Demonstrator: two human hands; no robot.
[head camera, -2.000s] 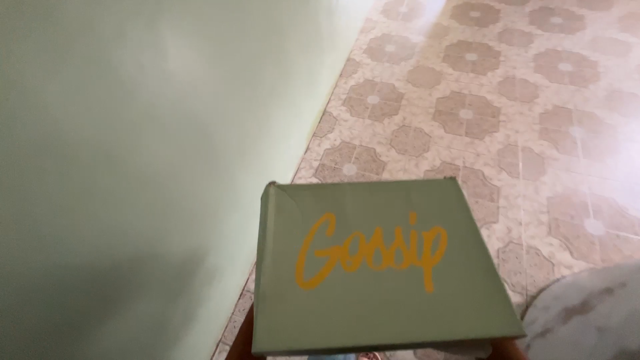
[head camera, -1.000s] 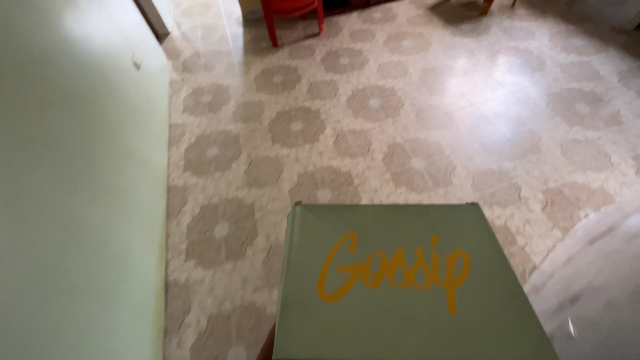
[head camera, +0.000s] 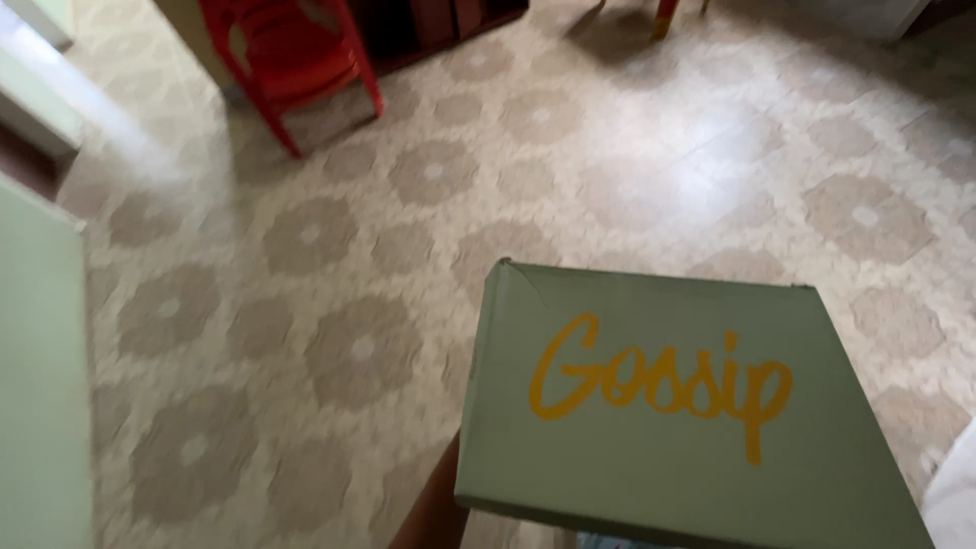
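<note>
A green cardboard box (head camera: 671, 473) with yellow script lettering on its face fills the lower right of the head view, its front edge tilted slightly down to the right. Part of my left hand or forearm (head camera: 438, 499) shows at the box's lower left edge; the fingers are hidden behind or beneath the box. My right hand is not visible. Below the box's front edge, a small bit of bluish patterned material (head camera: 610, 541) peeks out.
A red plastic chair (head camera: 305, 69) stands at the upper left, beside a dark red cabinet (head camera: 450, 23). A pale green wall (head camera: 42, 366) runs along the left. Patterned floor tiles (head camera: 366, 347) lie below. A whitish surface (head camera: 953, 488) is at the right edge.
The view has turned, bringing the red chair and cabinet further into sight, while the green wall takes up less of the frame. The box stays in front of me.
</note>
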